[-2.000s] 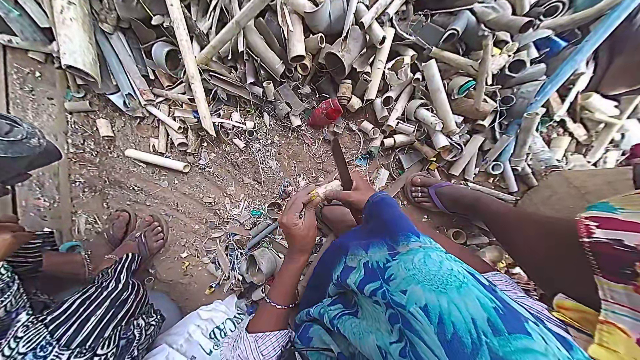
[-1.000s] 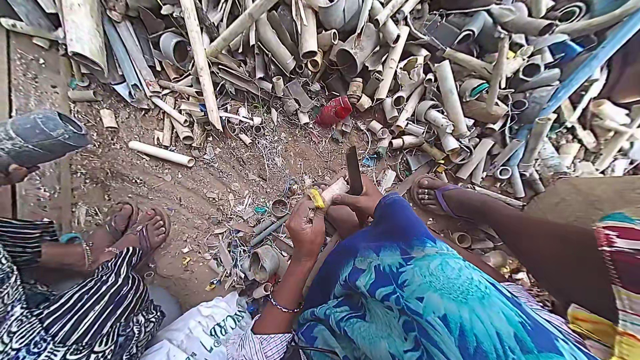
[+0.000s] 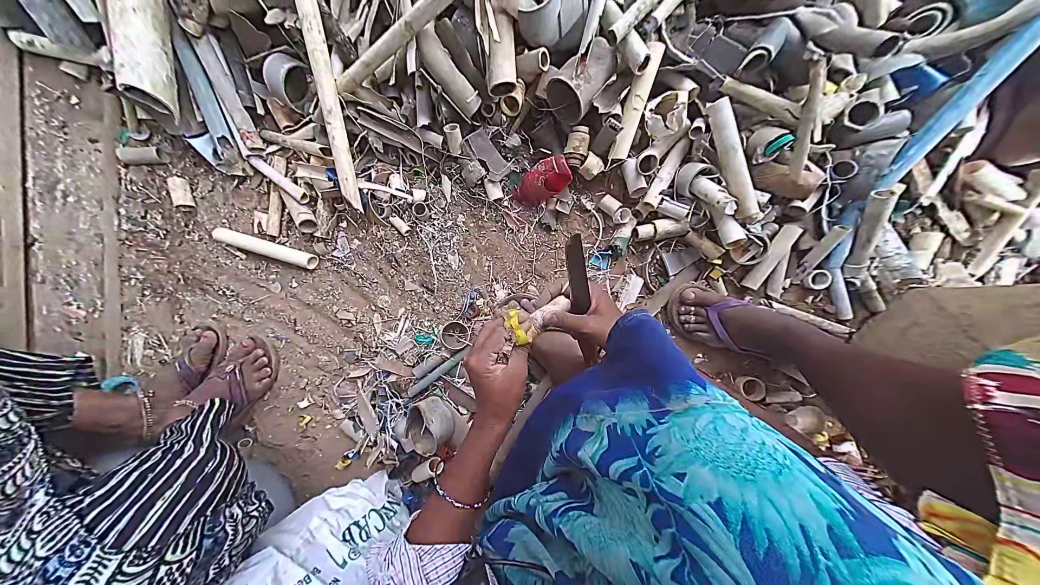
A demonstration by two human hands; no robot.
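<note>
My left hand [image 3: 497,370], with a beaded bracelet at its wrist, grips a short pale pipe piece [image 3: 546,318] that has yellow material [image 3: 516,327] around its near end. In my right hand [image 3: 597,318] is a flat dark blade [image 3: 578,275], held upright against the far end of the pipe piece. Both hands are close together above my lap, which a blue floral cloth [image 3: 699,455] covers. My fingers partly hide the pipe piece and the lower part of the blade.
A large heap of scrap plastic pipes [image 3: 731,154] spans the far side, with a red plastic piece [image 3: 543,180] at its edge. One pale pipe [image 3: 265,248] lies on the dirt. Another person's sandaled feet [image 3: 236,374] are at left, near a white sack [image 3: 325,536]; another bare leg [image 3: 861,390] extends at right.
The yellow material, hardly visible two seconds ago, now shows plainly on the pipe piece. The dark pipe that the person at left held is out of view.
</note>
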